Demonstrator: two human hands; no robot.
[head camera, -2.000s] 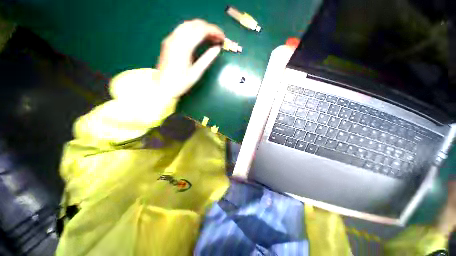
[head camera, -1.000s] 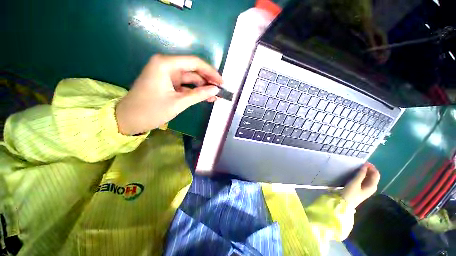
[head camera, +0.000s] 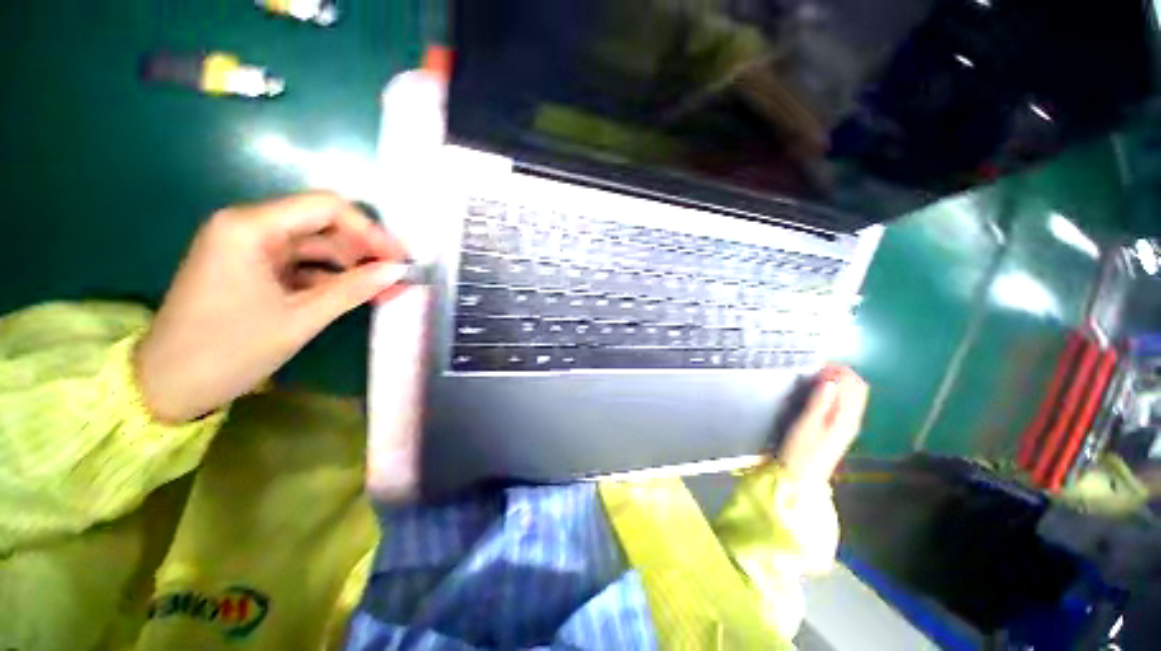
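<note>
An open laptop (head camera: 598, 426), with black keys, grey deck and dark screen (head camera: 764, 89), lies on a pale pad (head camera: 397, 420). My left hand (head camera: 261, 299) is at its left edge, with thumb and finger pinching a small dark USB stick (head camera: 420, 274). The stick's far end meets the laptop's edge; blur hides whether it sits in a port. My right hand (head camera: 825, 420) grips the laptop's front right corner, fingers partly hidden. Two more sticks lie on the green bench (head camera: 102, 191) at the upper left, one dark and yellow (head camera: 210, 74), one cut off by the top edge (head camera: 299, 10).
Red trays or pads (head camera: 1069, 413) stand stacked at the far right. A red-orange corner (head camera: 438, 61) shows beside the screen's left side. A dark area with a blue edge lies below the bench at the lower right. My yellow sleeves are near the laptop's front.
My left hand has gone from the loose sticks to the laptop's left edge, now with a dark stick. My right hand has come to the front right corner. The view has shifted and turned.
</note>
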